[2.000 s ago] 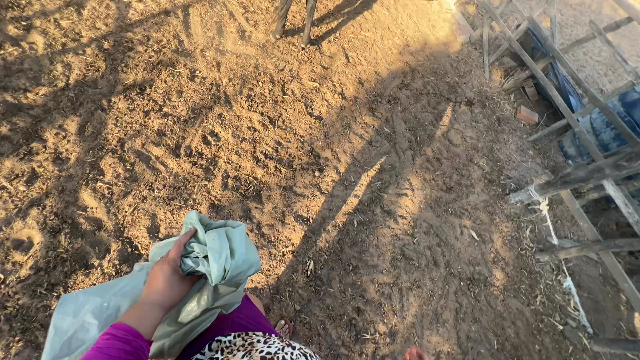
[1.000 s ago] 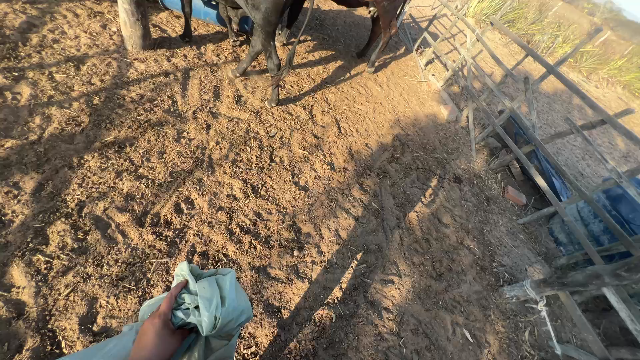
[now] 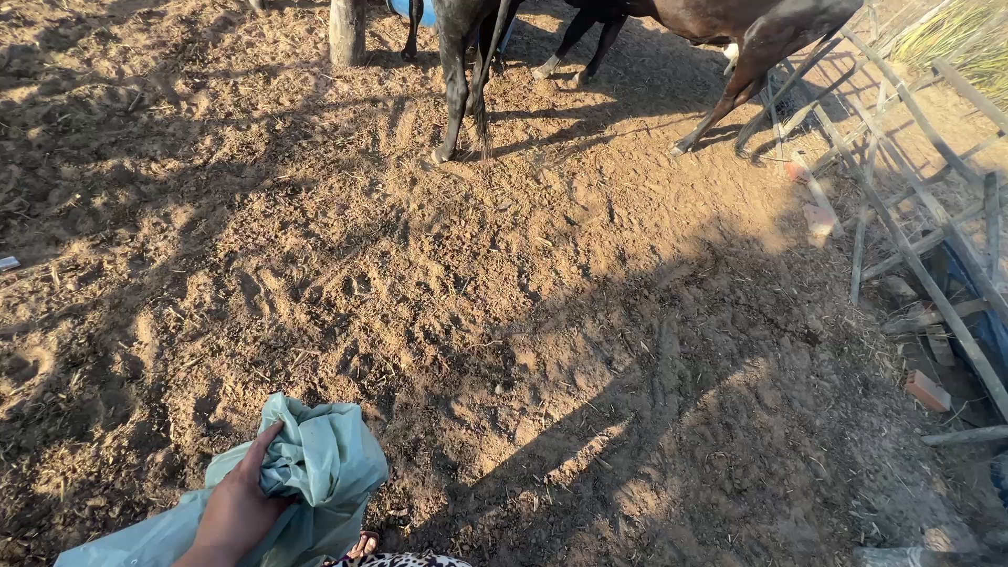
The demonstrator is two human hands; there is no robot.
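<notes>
At the lower left, my left hand (image 3: 240, 508) is closed on the bunched top of a pale green plastic sack (image 3: 327, 465). The thumb lies over the folds, while the other fingers are mostly hidden. The rest of the sack trails down along my forearm to the bottom edge. Beside it, part of my foot (image 3: 365, 543) and some leopard-print cloth (image 3: 402, 560) show at the bottom. My right hand is out of view.
Dark cattle or horses, which I cannot tell, stand ahead; one dark leg (image 3: 454, 94) is nearest. A wooden post (image 3: 347, 31) rises behind them at left. A rough pole fence (image 3: 906, 244) runs down the right, with a brick (image 3: 928, 391) beside it. Loose, trampled soil lies between.
The view has tilted up and moved ahead, bringing more of the animals and fence into sight. My left hand keeps its hold on the sack.
</notes>
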